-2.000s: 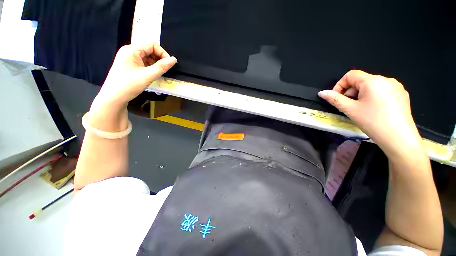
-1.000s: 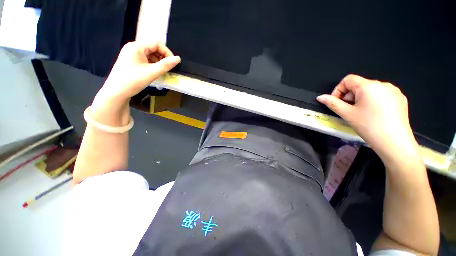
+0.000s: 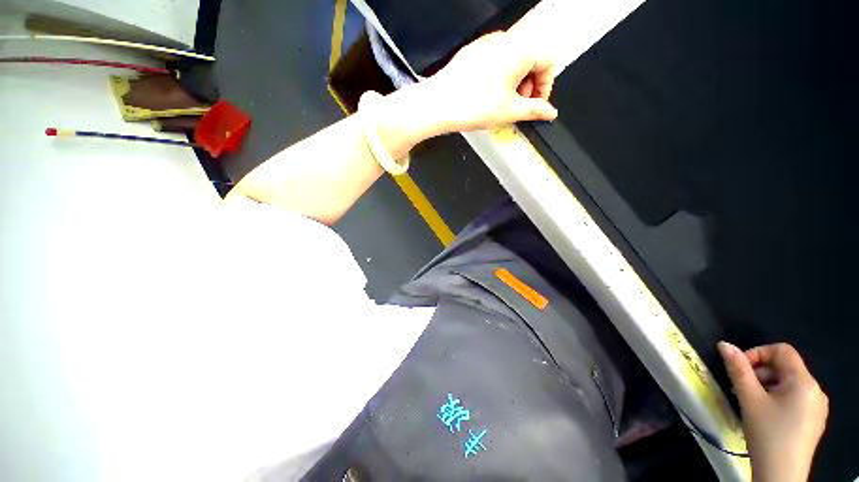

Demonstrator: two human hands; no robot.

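Note:
The black fabric piece lies flat over the white work surface, with a greyer notched shape of the bag panel showing at its near edge. My left hand pinches the near edge at the upper left corner, thumb and fingertips together. My right hand pinches the same edge at the lower right, and its wrist is cut off by the picture's rim. The fingertips hide the gripped bits of edge.
The table's glue-stained front edge runs diagonally beside my apron. At upper left are a reddish-orange cup, a thin stick with a red tip and a tan block. A yellow line marks the floor.
The view has swung round, so the table edge now slopes steeply down to the right. The reddish-orange cup has come into view. Both hands keep their pinch on the black edge.

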